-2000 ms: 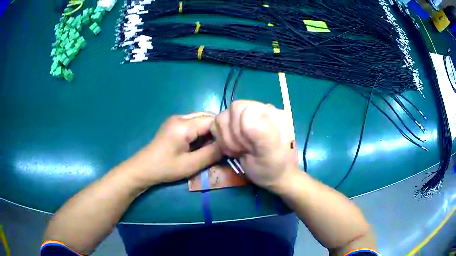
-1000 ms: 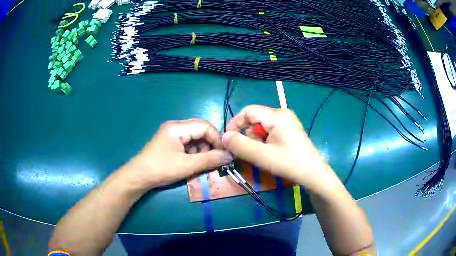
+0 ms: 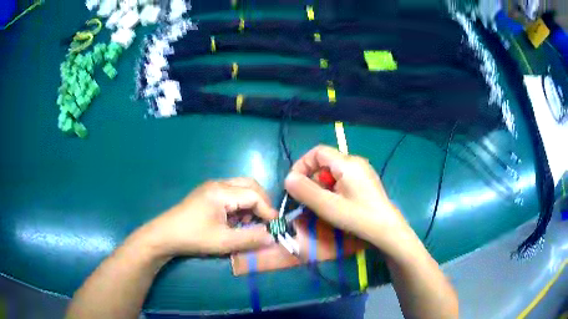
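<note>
My left hand [image 3: 218, 218] pinches a small green terminal block [image 3: 277, 227] over the orange-brown fixture [image 3: 249, 263]. Wires with white marker sleeves [image 3: 288, 243] come out of the block's near side. My right hand [image 3: 342, 190] pinches a black wire with a white sleeve [image 3: 284, 204] that reaches down to the block's far side; whether its tip is inside I cannot tell. A red handle [image 3: 326, 178], perhaps of a screwdriver, shows in my right palm. Its other end is hidden.
Black wire bundles [image 3: 280, 75] with yellow ties lie across the back. Green terminal blocks [image 3: 78, 87], white housings [image 3: 124, 19] and yellow loop handles [image 3: 86, 36] are at the far left. Single black wires [image 3: 443, 180] trail at right. A white sheet [image 3: 543, 118] is at the right edge.
My right hand first opened from a fist over the block. Now it pinches a sleeved wire at the block's far side, with the red handle still in the palm. The camera view has shifted.
</note>
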